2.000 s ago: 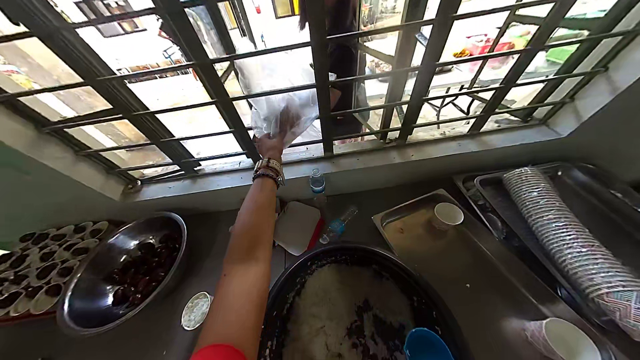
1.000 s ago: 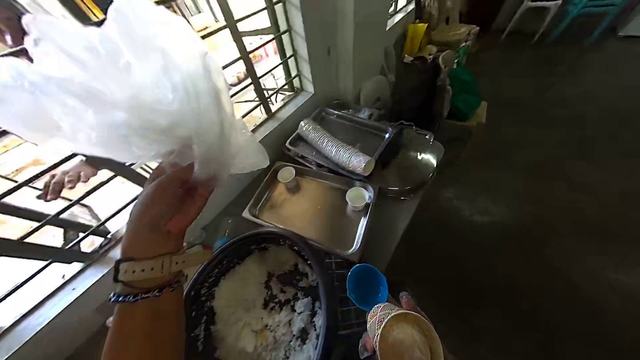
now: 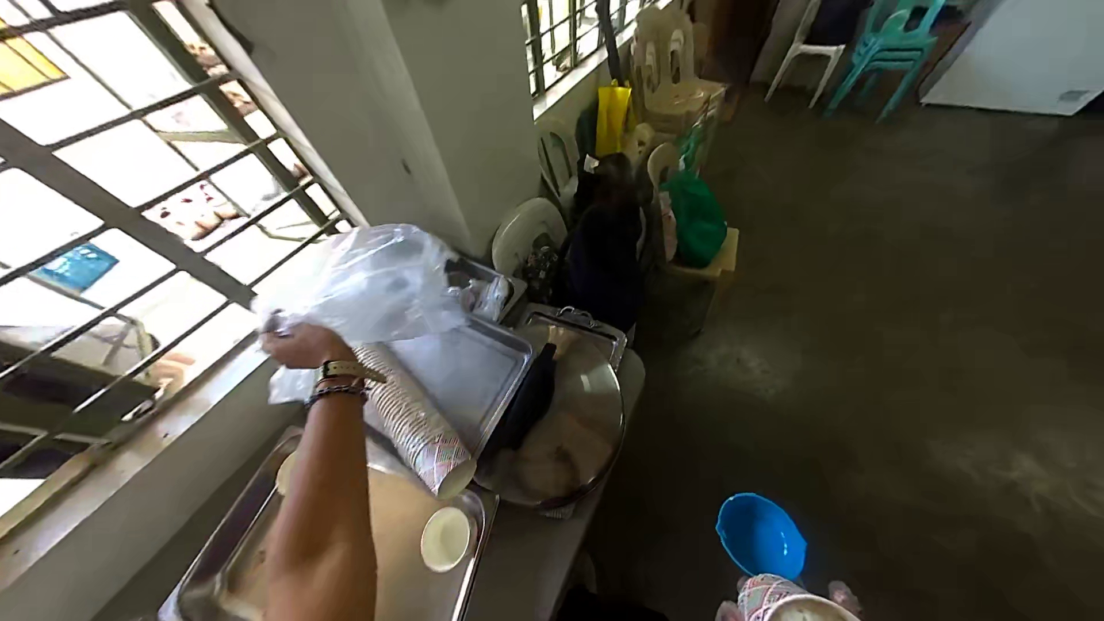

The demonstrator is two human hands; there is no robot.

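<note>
My left hand, with a watch and bracelets on the wrist, grips a clear plastic bag above the window side of the table. Below the bag lies a long stack of patterned paper cups, partly on a metal tray. At the bottom edge, the fingers of my right hand, which look gloved in clear plastic, are around a patterned paper cup. A blue plastic bowl or scoop is right behind that cup; how it is held is hidden. A single paper cup stands on the nearer metal tray.
A barred window runs along the left. Beyond the cups are an empty metal tray and a round metal lid or platter with a dark object on it. Plastic chairs, bags and a green bag stand past the table.
My left hand has moved from the window bars to above the cup stack with the plastic bag. The view has swung far right; the pot of rice is out of view.
</note>
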